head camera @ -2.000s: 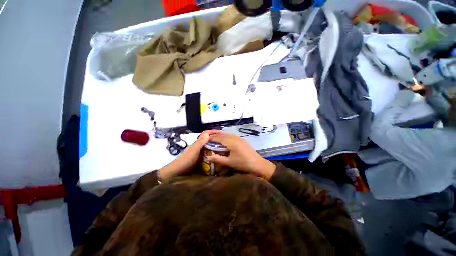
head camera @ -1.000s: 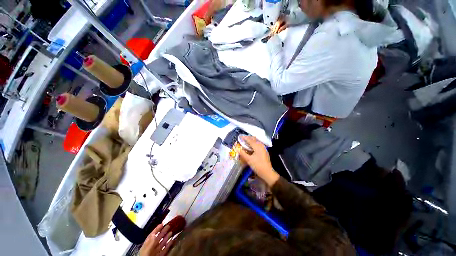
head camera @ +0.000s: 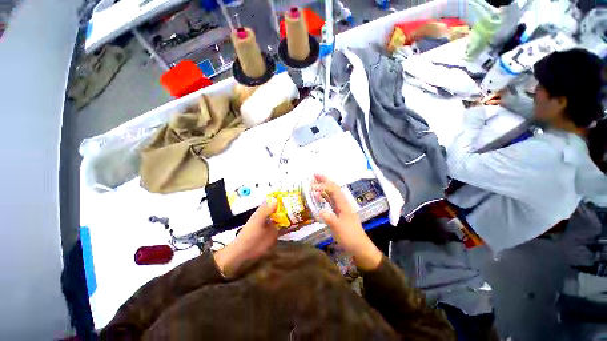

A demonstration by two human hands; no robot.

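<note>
A snack jar [head camera: 290, 209] with orange-brown contents and a printed label lies tilted on its side between my hands, above the near edge of the sewing table. My left hand [head camera: 256, 234] holds the jar's base end. My right hand [head camera: 341, 216] is on the pale lid at the other end. The white sewing machine [head camera: 266, 183] with its black band lies just beyond the jar. A dark red thread cone [head camera: 154, 255] lies on the table to the left of my left hand.
Tan fabric [head camera: 183, 150] lies behind the machine. Two tan thread cones [head camera: 250, 56] stand on black holders at the back. Grey fabric [head camera: 399, 126] drapes over the table's right side. A person [head camera: 532, 160] in a light top sits at the neighbouring machine on the right.
One second ago my right hand held the jar alone at the machine's right end, with my left hand low and apart. Now both hands hold it in the middle. The view has turned.
</note>
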